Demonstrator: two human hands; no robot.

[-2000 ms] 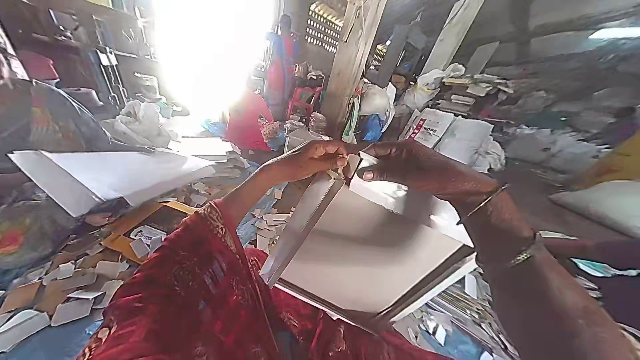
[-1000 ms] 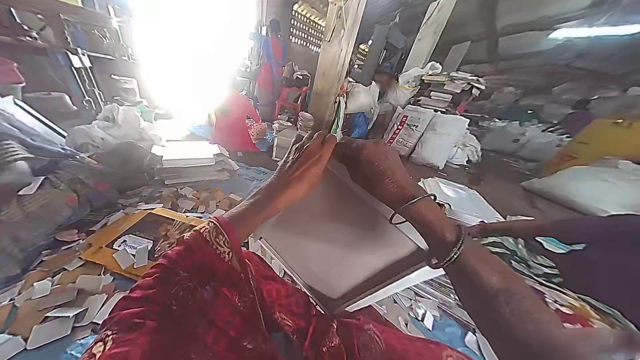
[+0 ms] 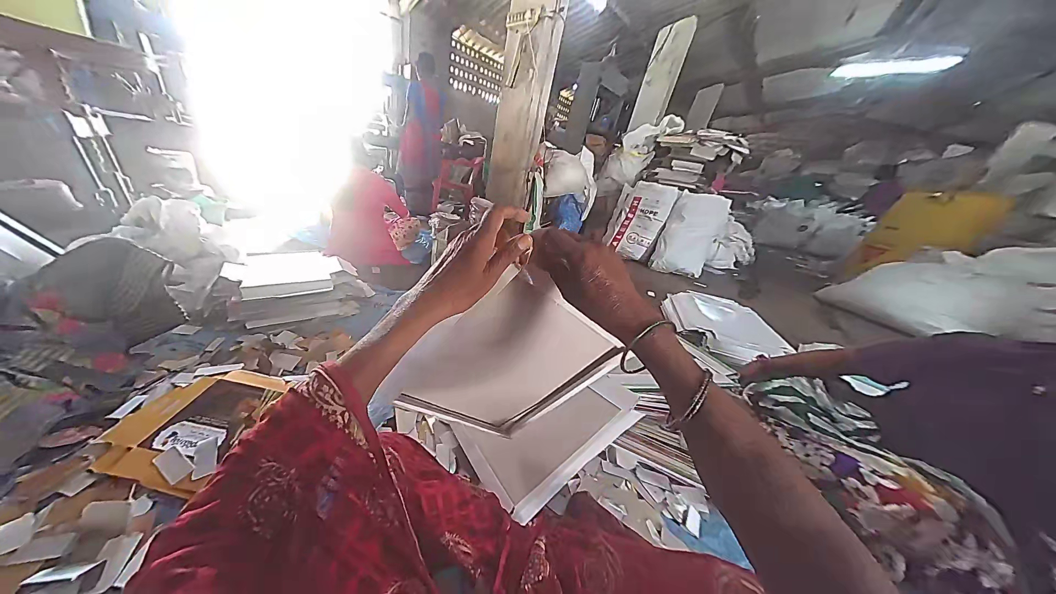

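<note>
My left hand (image 3: pixel 487 260) and my right hand (image 3: pixel 582 268) meet at the far corner of a shallow grey-and-white cardboard tray (image 3: pixel 503 355), which lies tilted over my lap. The fingers of both hands are bent and pinch at that corner; exactly what lies between the fingertips is hidden. Bangles circle my right wrist. Beneath the tray's near side is another grey cardboard piece with white folded edges (image 3: pixel 536 445), its upper part covered.
Cardboard scraps (image 3: pixel 91 528) and a yellow carton (image 3: pixel 140 437) lie at the left, near stacked white board (image 3: pixel 289 276). Flat sheets (image 3: pixel 726 326) lie at the right, beside a person in a purple top (image 3: pixel 965 429). A wooden post (image 3: pixel 521 107) stands ahead.
The white folded piece at the left two seconds ago is out of view there. A second grey piece now shows below the tray. Both hands remain at the tray's far corner.
</note>
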